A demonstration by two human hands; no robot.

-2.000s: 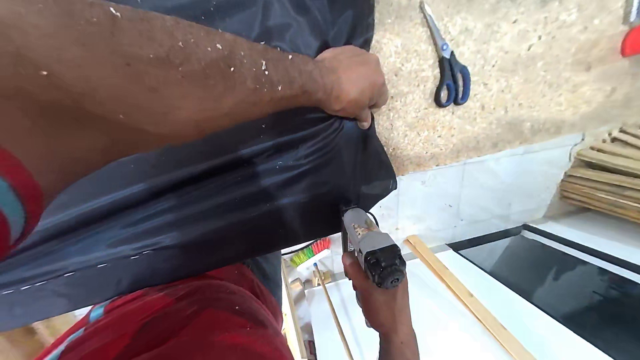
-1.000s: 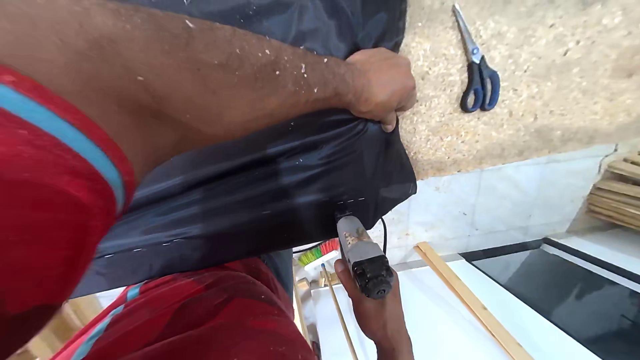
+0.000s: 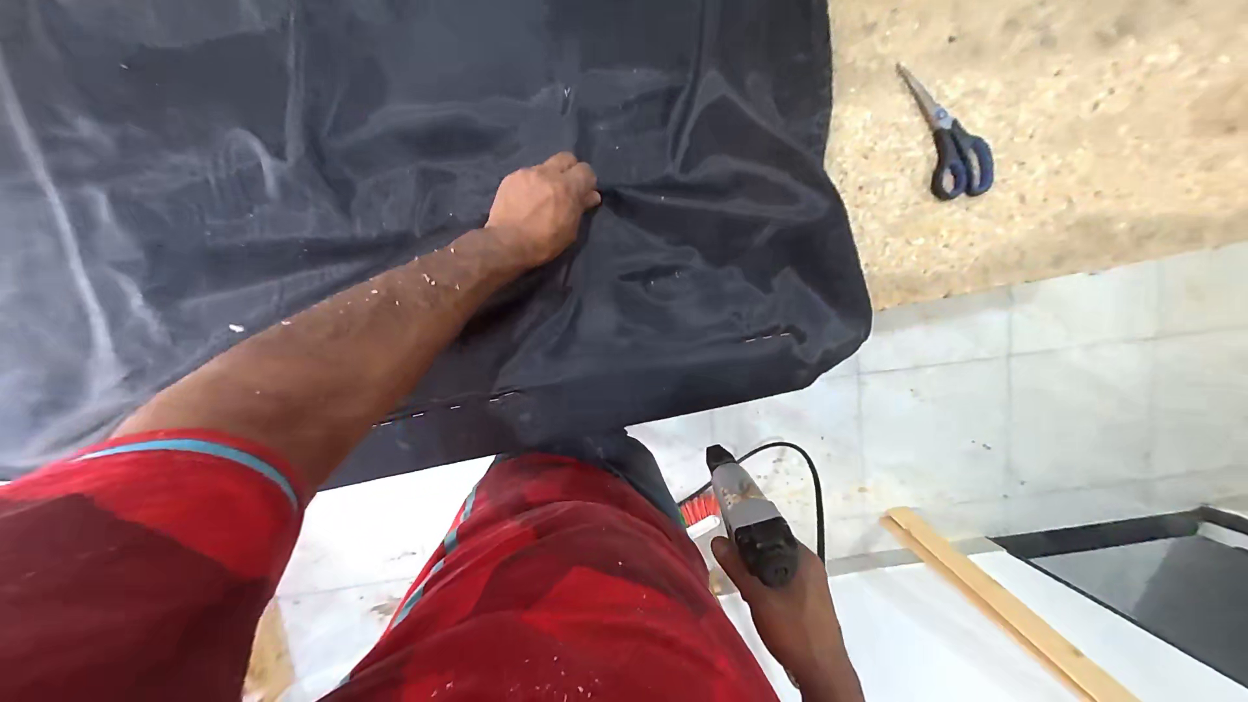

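Note:
Black sheet fabric (image 3: 409, 127), wrinkled and shiny, covers a flat piece lying on a particle board surface. My left hand (image 3: 548, 207) pinches a fold of the fabric well in from its lower edge. Rows of staples run along the near edge, some close to the rounded right corner. Below that corner, my right hand (image 3: 780, 595) grips a grey and black staple gun (image 3: 749, 512) with a thin black hose or cord looping beside it; its nose points up toward the fabric edge but is apart from it.
Scissors with dark blue handles (image 3: 951, 146) lie on the particle board (image 3: 1072, 127) at the upper right. A red-bristled brush (image 3: 700, 509) is on the tiled floor. A wooden strip (image 3: 1004, 604) and a black-framed dark panel (image 3: 1150, 575) are at lower right.
My left hand has let go of the fabric near its right edge and now grips it further inward. The staple gun has come away from the fabric, and my right hand still holds it.

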